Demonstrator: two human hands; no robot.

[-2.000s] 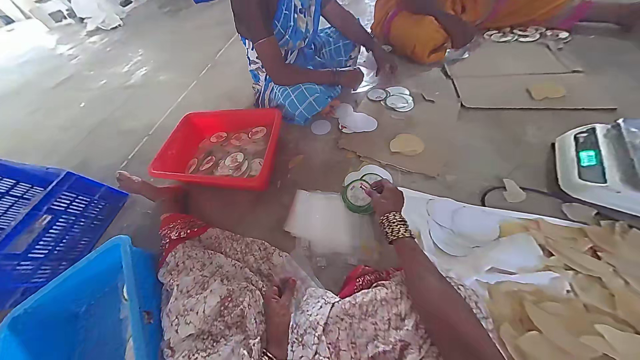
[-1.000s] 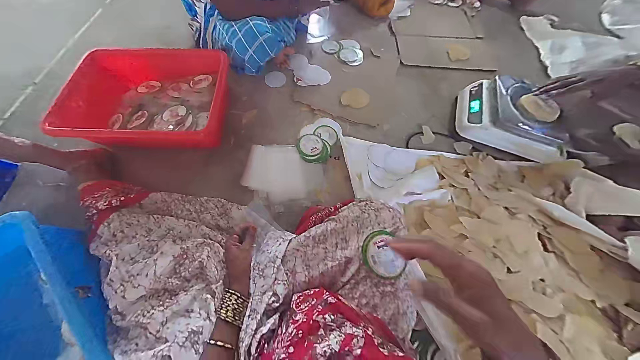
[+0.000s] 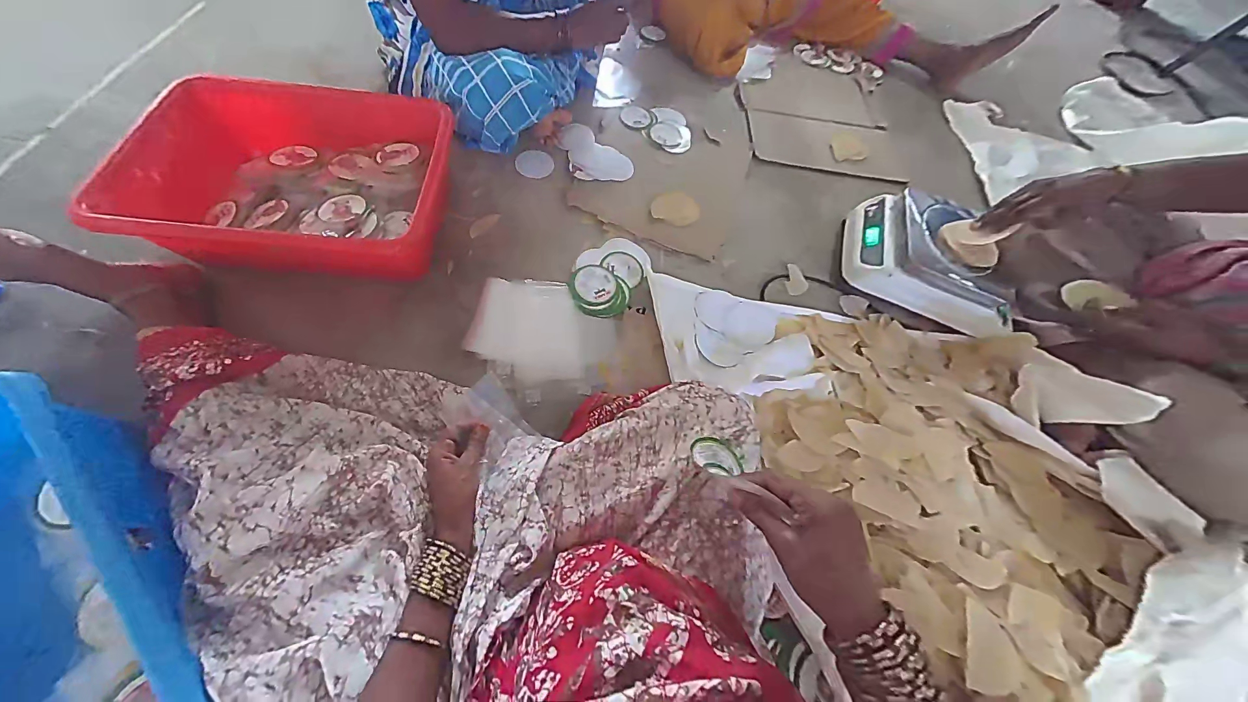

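Observation:
My left hand (image 3: 456, 478) rests on the patterned cloth over my lap, its fingers closed on a clear plastic bag (image 3: 499, 408). My right hand (image 3: 804, 531) is over my right thigh, fingers bent; just beyond its fingertips a green-rimmed round label (image 3: 717, 455) lies against the cloth. Whether the fingertips touch the label cannot be told. On the floor ahead, a small pile of green-rimmed round labels (image 3: 599, 289) overlaps white discs, beside a stack of clear plastic bags (image 3: 531, 327). Thin pale-yellow flat discs (image 3: 907, 468) are heaped on a white cloth to the right of my right hand.
A red plastic tub (image 3: 283, 244) with round-labelled packets stands front left, a blue crate (image 3: 107, 546) at lower left. A digital scale (image 3: 921, 263) is at right, where another person's hand holds pale discs. Two more people sit ahead near cardboard sheets (image 3: 814, 146) and white discs (image 3: 600, 161).
My right hand has moved from the label pile on the floor back to my lap. The view has swung to the right.

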